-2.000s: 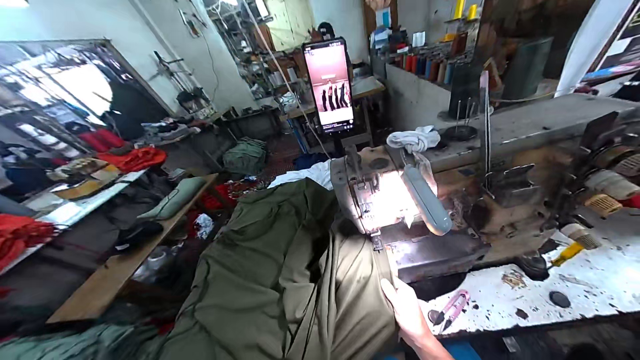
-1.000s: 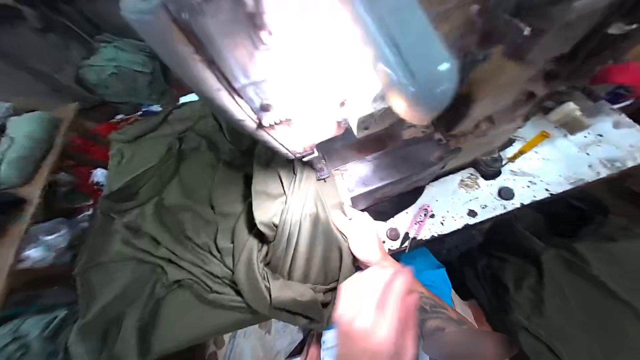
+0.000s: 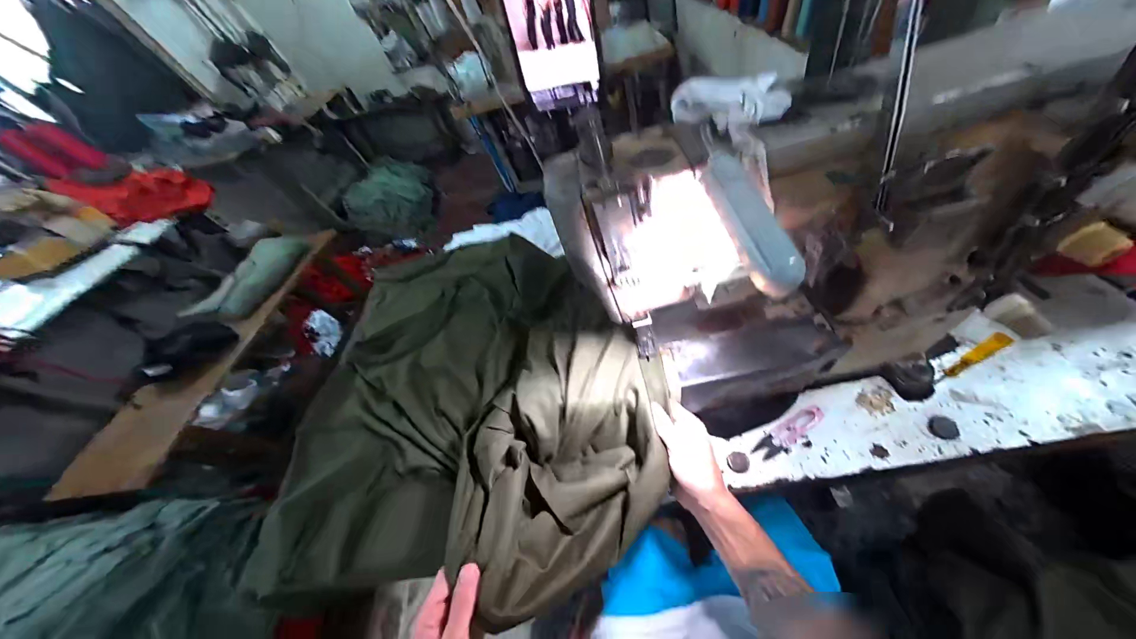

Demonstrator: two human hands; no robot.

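Note:
Olive-green fabric (image 3: 550, 444) lies bunched beneath the presser foot (image 3: 644, 339) of an industrial sewing machine (image 3: 754, 328), whose lamp glares brightly. My right hand (image 3: 690, 451) grips the fabric's right edge just below the foot. At the bottom of the view, my left hand (image 3: 451, 605) pinches the lower edge of the same cloth between fingers; most of that hand is out of the frame. Pink-handled thread snips (image 3: 792, 429) rest on the worn white table, right of my right hand.
A phone (image 3: 555, 53) stands upright behind the machine head. Right of the snips lie a dark round disc (image 3: 942, 428) and a yellow-handled tool (image 3: 978, 353). A wooden bench (image 3: 191, 382) with cloth stands at left. White cloth (image 3: 732, 98) sits on the machine.
The view has pulled back from the machine since one second ago. My left hand, out of sight two seconds ago, now holds the cloth's lower edge, and the fabric is bunched more tightly.

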